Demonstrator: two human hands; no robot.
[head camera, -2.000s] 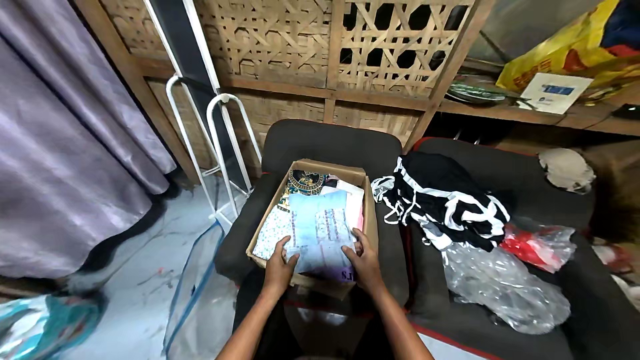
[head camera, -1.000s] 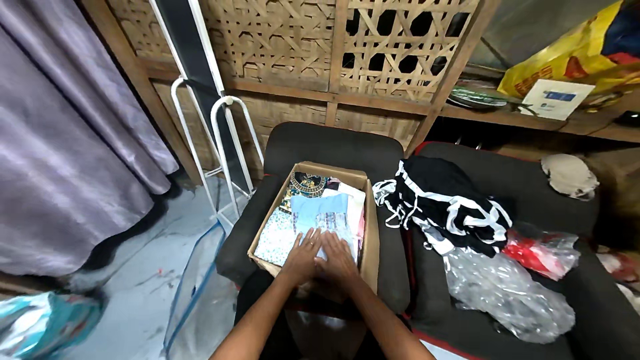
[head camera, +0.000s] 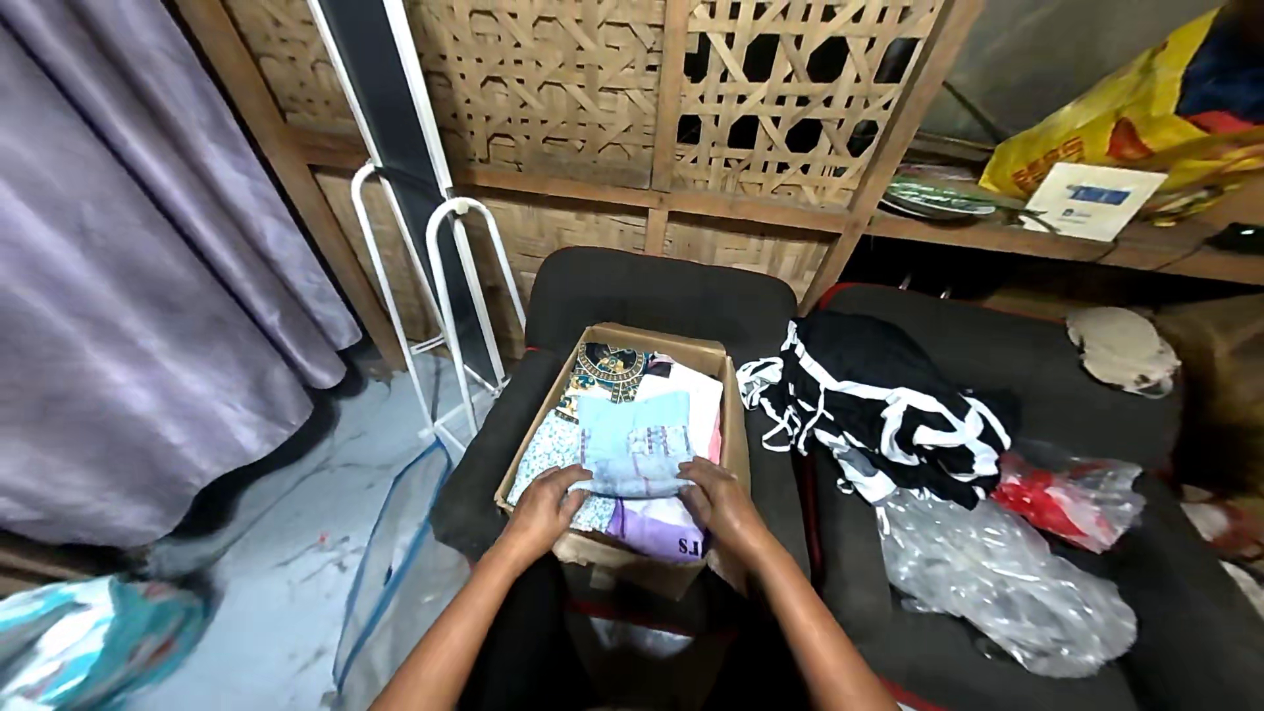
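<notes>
An open cardboard box (head camera: 733, 425) of folded clothes rests on a dark chair seat. Inside, a light blue folded cloth (head camera: 635, 439) lies on top, its near edge pinched at the left corner by my left hand (head camera: 541, 506) and at the right corner by my right hand (head camera: 723, 506). Around it are a dark patterned cloth (head camera: 612, 367), a white floral cloth (head camera: 549, 449), a white cloth (head camera: 697, 393) and a purple cloth (head camera: 657, 531) bearing letters at the near end.
On the seat at right lie a black garment with white straps (head camera: 869, 385), a clear plastic bag (head camera: 1007, 573), a red item in plastic (head camera: 1062, 494) and a beige cap (head camera: 1123, 348). A white metal rack (head camera: 444, 276) stands at left beside a grey curtain (head camera: 148, 276).
My hands have parted from their place together on the cloth to its two near corners. The cloth's near part is folded back, and the purple cloth now shows below it.
</notes>
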